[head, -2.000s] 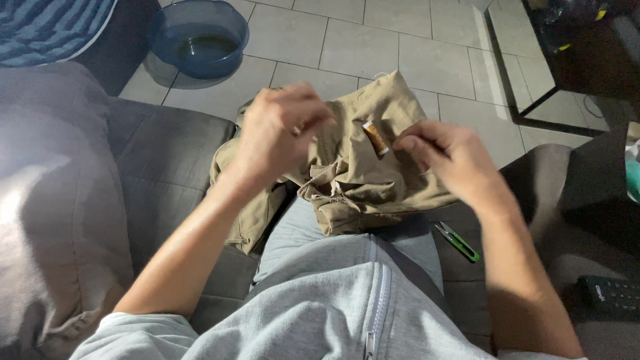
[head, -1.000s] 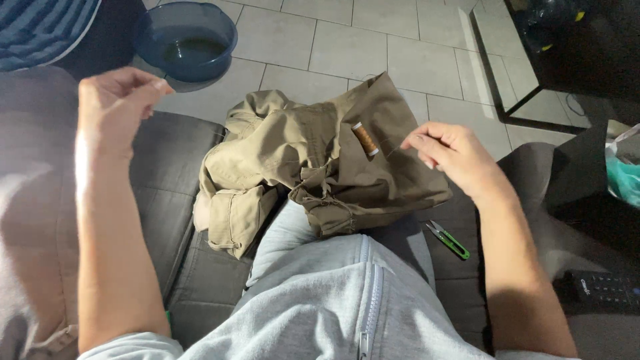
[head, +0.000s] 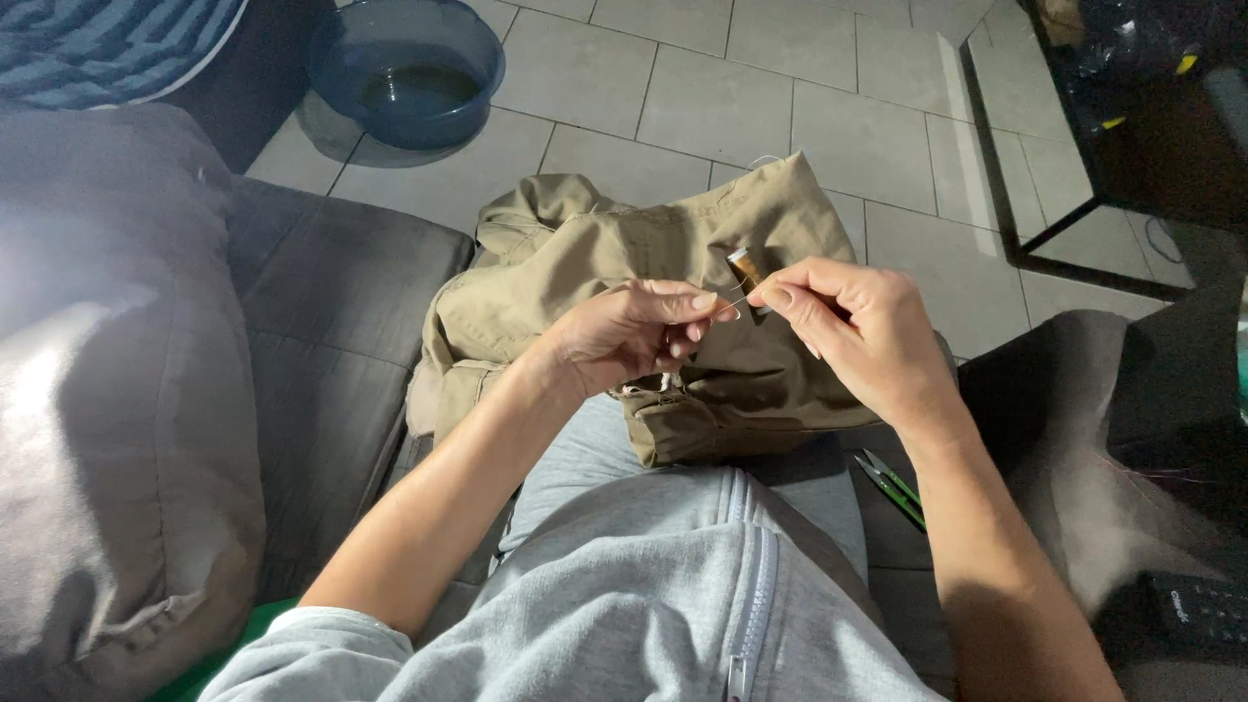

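Observation:
Khaki cloth trousers or a similar garment (head: pixel 604 253) lie bunched across my lap. Above them my left hand (head: pixel 643 327) pinches a fine thread (head: pixel 738 303) between thumb and forefinger. My right hand (head: pixel 843 322) is close by on the right, its thumb and fingertips closed on the same thread; a needle may be there, but it is too fine to tell. Just behind the right fingertips, a spool of orange-brown thread (head: pixel 744 265) rests on the garment, partly hidden. Green-handled thread snips (head: pixel 892 487) lie on the dark seat beside my right forearm.
A blue plastic basin (head: pixel 405 73) stands on the tiled floor (head: pixel 721 107) at upper left. A grey cushion (head: pixel 117 390) lies on the sofa at left. At lower right is a black remote control (head: pixel 1199 609). A dark glass-sided piece of furniture (head: pixel 1121 146) stands at upper right.
My left hand, out at the far left one second ago, has come back over the garment beside my right hand. Their fingertips are now close together at the thread.

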